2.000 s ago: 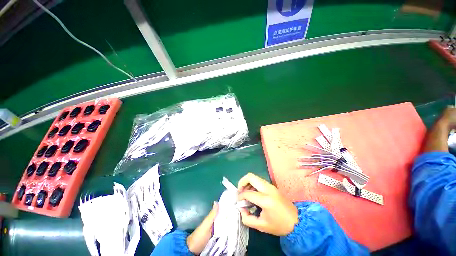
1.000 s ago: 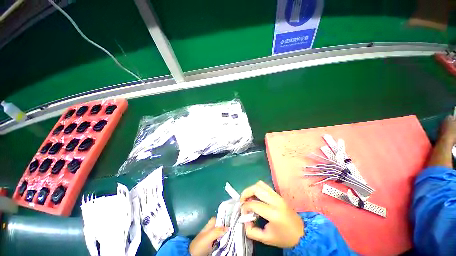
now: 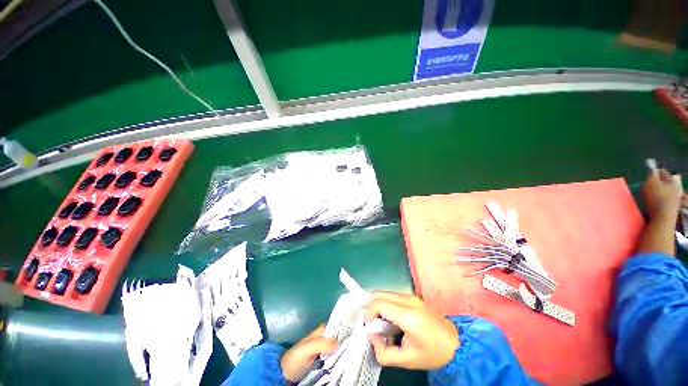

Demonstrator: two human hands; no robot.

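My left hand (image 3: 308, 357) and my right hand (image 3: 413, 330) hold a bundle of white strips (image 3: 348, 332) between them at the bottom centre. The left hand grips the bundle's left side. The right hand's fingers pinch strips at its upper right. One strip end sticks up above the bundle. Loose white strip sheets (image 3: 162, 328) lie left of my hands on the green surface. Patterned strips with small black middle bands (image 3: 520, 256) lie in a loose pile on a smooth red-orange tray (image 3: 453, 219) at the right.
A clear bag of white strips (image 3: 320, 192) lies at the back centre. A red-orange tray of black units (image 3: 113, 256) is at the left. A small bottle (image 3: 18, 153) stands far left. Another person's blue sleeve and hand (image 3: 662, 197) are at the right edge, by the tray.
My right hand has shifted its grip along the top of the bundle, and the strips have spread. The neighbour's hand has come further into view, holding something small and pale.
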